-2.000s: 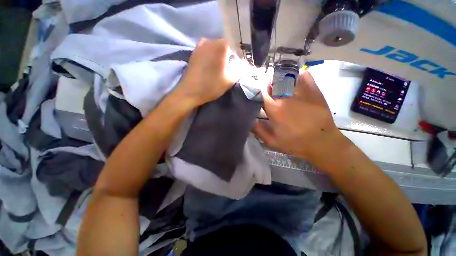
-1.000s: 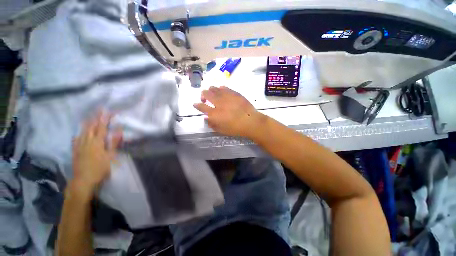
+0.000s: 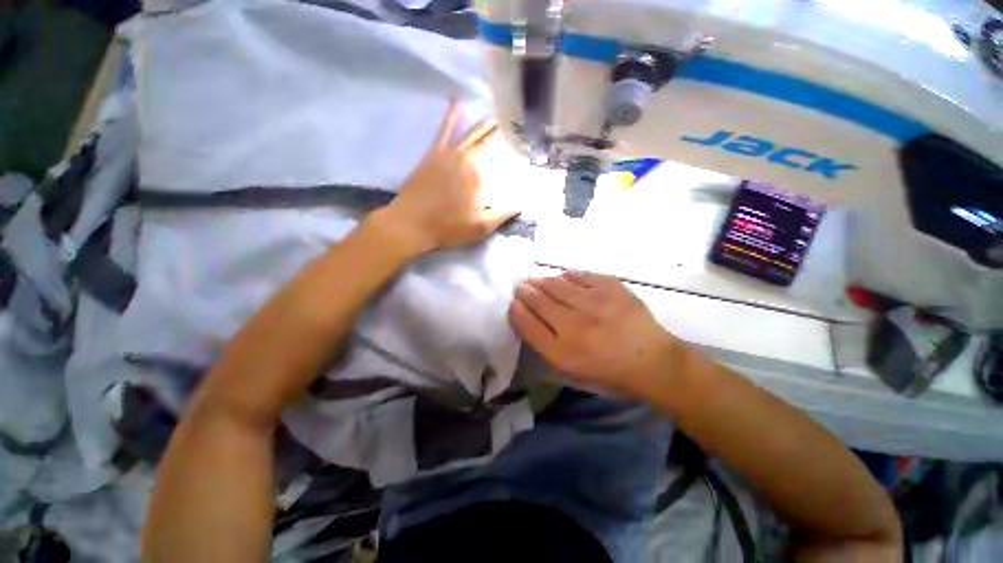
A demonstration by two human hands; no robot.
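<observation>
A large light grey garment panel point(image 3: 297, 99) with a narrow dark band point(image 3: 264, 197) lies spread left of the needle, its lower part bunched toward the lap. My left hand point(image 3: 456, 187) lies on the cloth with fingers spread, just left of the presser foot area point(image 3: 539, 165), which is washed out by the lamp. My right hand point(image 3: 588, 324) is at the cloth's right edge near the table front, its fingers bent. Whether its fingertips pinch the cloth cannot be told.
The white JACK machine head point(image 3: 770, 121) stands over the table. A lit smartphone point(image 3: 767, 233) lies on the bed. A blue and yellow item point(image 3: 638, 173) is by the needle. A dark metal piece point(image 3: 913, 350) with a red item is at right. More grey cloth point(image 3: 39, 385) is heaped at left.
The panel has shifted toward the needle and lies flatter with its dark band showing. My left hand has moved up and right onto it by the needle; my right hand has moved to its edge.
</observation>
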